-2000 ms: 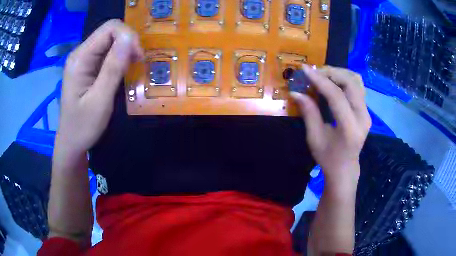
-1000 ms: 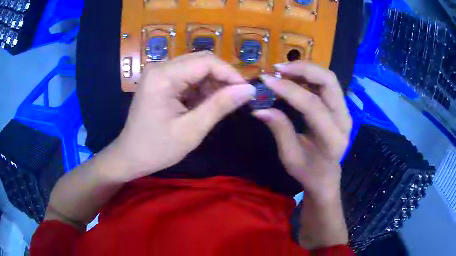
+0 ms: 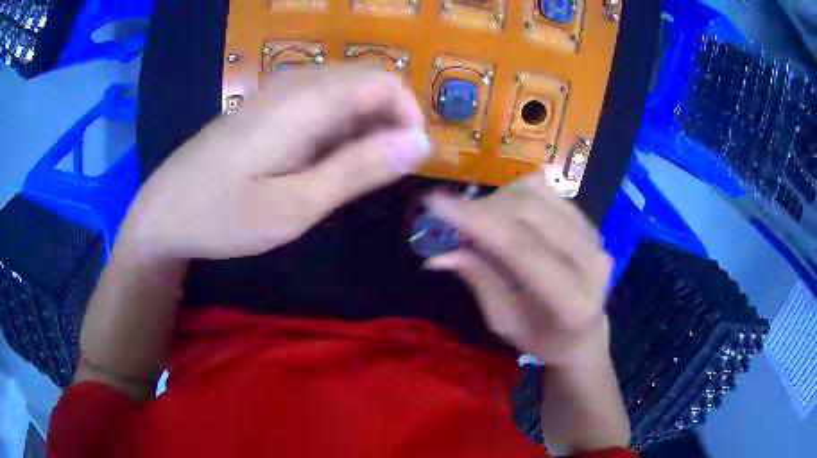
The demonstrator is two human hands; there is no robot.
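Observation:
The orange fixture plate (image 3: 421, 40) lies across my thighs, its top row cut by the upper edge. Its near right recess (image 3: 534, 112) shows a bare dark round hole. The near-row nest left of it holds a blue-grey board (image 3: 458, 98). My right hand (image 3: 542, 259) pinches a small dark round component (image 3: 435, 234) between thumb and fingers, below the plate's near edge. My left hand (image 3: 269, 183) is blurred and covers the plate's near left part. Its thumb and index fingertips are close together; whether they hold something cannot be told.
Blue stools (image 3: 85, 174) stand on both sides. Black trays with silvery parts are at the upper left (image 3: 25, 31). Black tray stacks stand at the lower left (image 3: 45, 277) and lower right (image 3: 681, 331). A clear tray with dark parts (image 3: 752, 116) is at the upper right.
My right hand has taken the component from the plate's near right recess down towards my lap. My left hand came in to meet it, then moved apart to the left.

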